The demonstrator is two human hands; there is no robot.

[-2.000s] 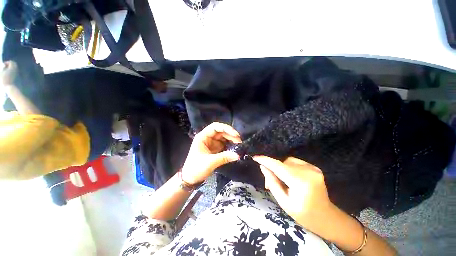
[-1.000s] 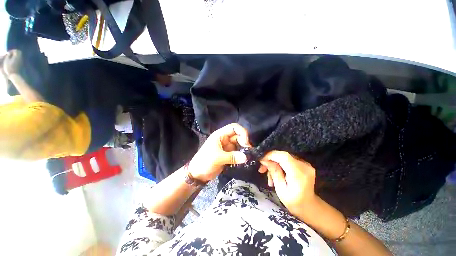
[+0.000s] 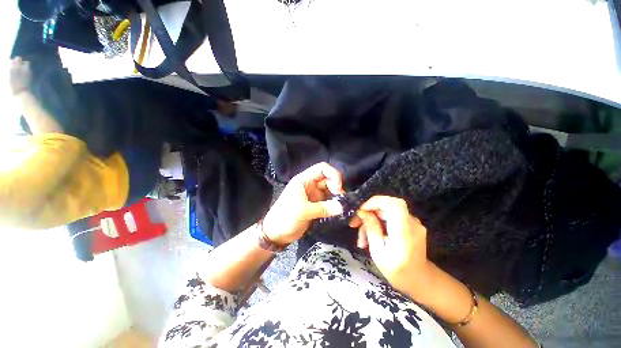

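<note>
A large black garment [image 3: 449,177] with a rough speckled surface lies over my lap and spreads to the right. Its smooth, slightly shiny lining [image 3: 340,115] shows towards the table. My left hand [image 3: 303,204] pinches the garment's edge, where a narrow speckled black-and-white trim [image 3: 346,202] shows. My right hand [image 3: 395,238] is just right of it, with thumb and fingertips pinched together at the same edge. A needle or thread between those fingertips is too fine to make out.
The white table [image 3: 408,41] runs across ahead, with dark straps [image 3: 221,47] hanging over its edge. At left are a person in a yellow sleeve [image 3: 61,180], a red stool [image 3: 129,228] and a blue basket [image 3: 199,221] holding black cloth.
My right hand's fingers have curled in more beside the edge than two seconds ago. Both hands stay at the trim. The view has shifted slightly.
</note>
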